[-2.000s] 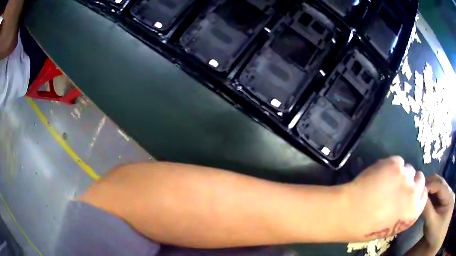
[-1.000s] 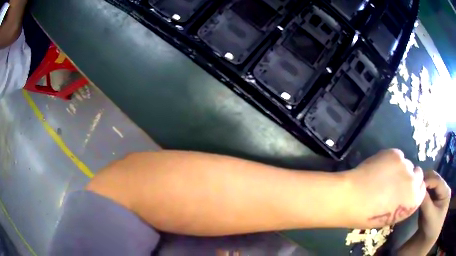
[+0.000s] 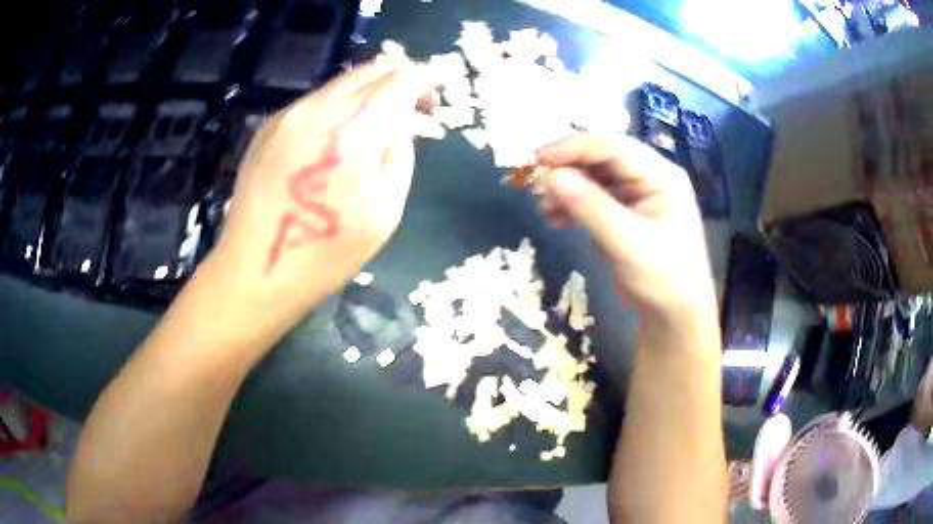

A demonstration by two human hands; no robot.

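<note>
My left hand [image 3: 327, 169], bare with red marks on its back, reaches to the near-left edge of the far heap of whitish pads [image 3: 522, 92]. Its fingertips are partly hidden, and I cannot tell if they hold anything. My right hand [image 3: 634, 210] is just right of that heap, with thumb and forefinger closed on a small orange-and-whitish piece [image 3: 524, 176]. A second, cream-coloured heap of pads [image 3: 460, 317] lies nearer me, between my forearms. A few single white squares [image 3: 386, 356] lie to its left.
The black blister tray [image 3: 123, 271] with housings is at the left, partly behind my left hand. Two dark shells [image 3: 701, 154] stand beyond my right hand. At right are a flat black slab [image 3: 750, 317], a purple pen [image 3: 783, 384], a pink fan [image 3: 824, 476], a black fan [image 3: 839, 251] and a cardboard box [image 3: 849, 133].
The view has swung right, bringing both heaps and the right-side items into sight. My hands, close together before, are now apart, the left at the far heap.
</note>
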